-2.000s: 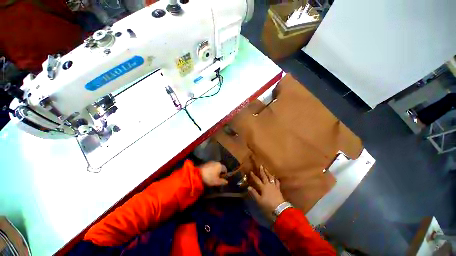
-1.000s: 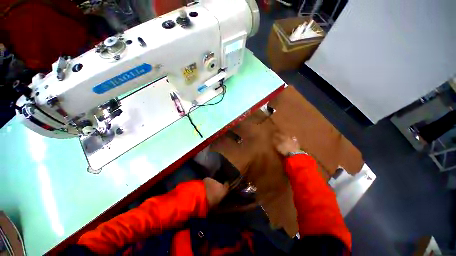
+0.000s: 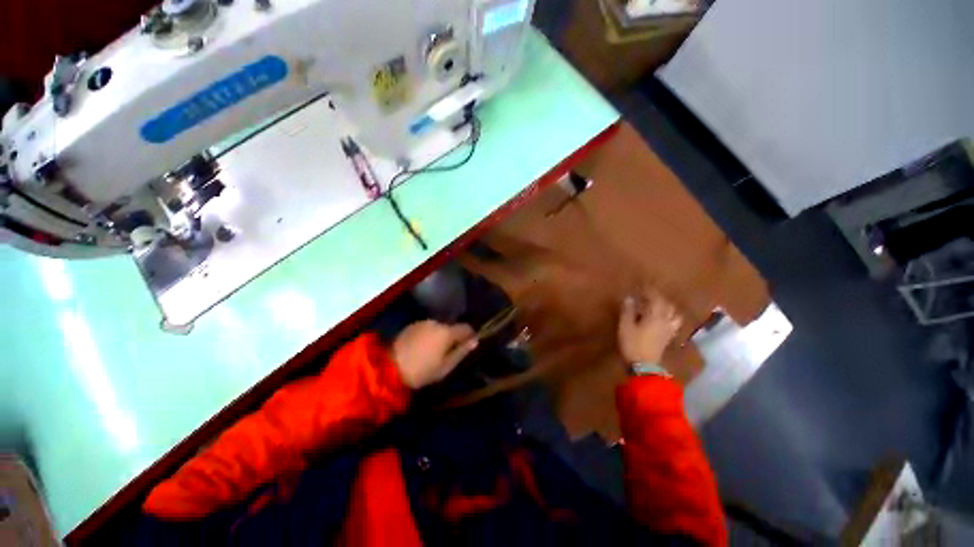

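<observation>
Tan-brown bag panels [image 3: 652, 214] lie beyond the red-brown table edge, on a white surface. My left hand [image 3: 425, 353] is closed around a thin brown handle strap [image 3: 497, 322], whose loop sticks out toward the panels. A small shiny metal spot shows beside the strap. My right hand [image 3: 649, 331] rests on the panel near its right notch, fingers bent. Whether it pinches the leather is unclear. Blur hides the panel edges between my hands. Another long strap [image 3: 491, 392] runs toward my lap.
The white sewing machine [image 3: 320, 64] stands on the pale green table [image 3: 246, 331]. Pink-red snips [image 3: 361, 169] with a dark cord lie on its bed. A cardboard box [image 3: 652, 37] and a large white board [image 3: 812, 96] are at upper right. A white-and-metal frame stands at far right.
The view has shifted, so the machine sits higher. My right hand moved from the strap area rightward across the panel toward the notch. My left hand still holds the strap, its loop now more visible.
</observation>
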